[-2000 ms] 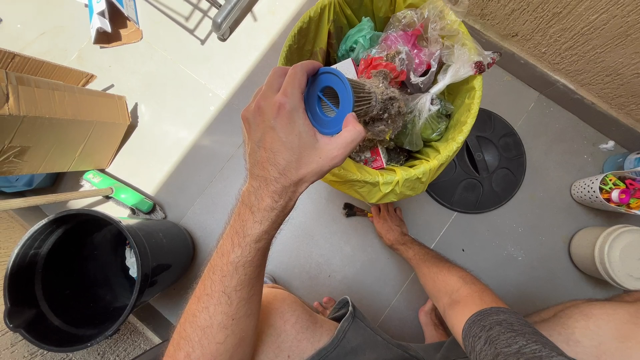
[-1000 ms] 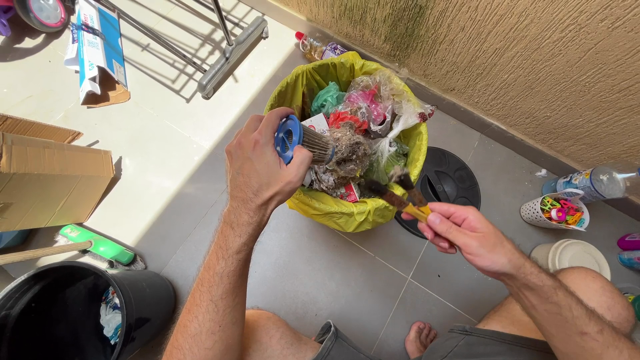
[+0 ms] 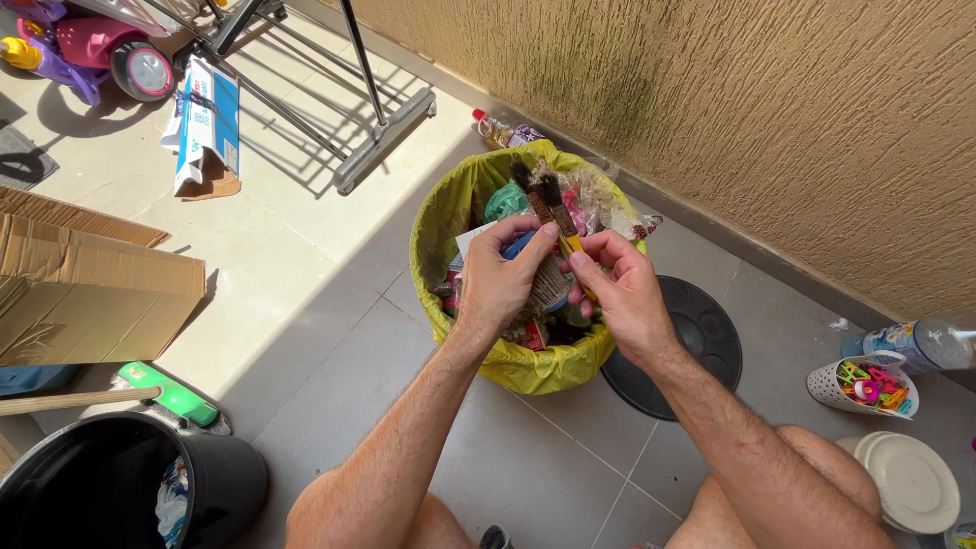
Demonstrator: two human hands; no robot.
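Observation:
My right hand (image 3: 621, 293) grips the yellow handles of two old paintbrushes (image 3: 559, 217) with dark bristles and rusty ferrules, bristles pointing up and away. My left hand (image 3: 503, 274) has its thumb by the ferrules and is closed around a blue plastic piece (image 3: 518, 245), mostly hidden behind the fingers. Just under both hands, a grey, dusty filter-like part (image 3: 550, 286) with a blue rim shows; whether it joins the blue piece I cannot tell. Both hands are above a bin lined with a yellow bag (image 3: 526, 370), which holds plastic wrappers and a teal bag (image 3: 505, 201).
A black round lid (image 3: 705, 343) lies right of the bin. On the left are a cardboard box (image 3: 99, 297), a green broom (image 3: 171, 393) and a black bucket (image 3: 244, 473). A drying rack (image 3: 385, 141) stands behind; a basket of clothespins (image 3: 839, 389) is at right, near a textured wall (image 3: 801, 152).
The right hand was down at the floor by a brush, then lifted the brushes to the bin. Now both hands are close together over it, and the left has turned the blue-rimmed part downward.

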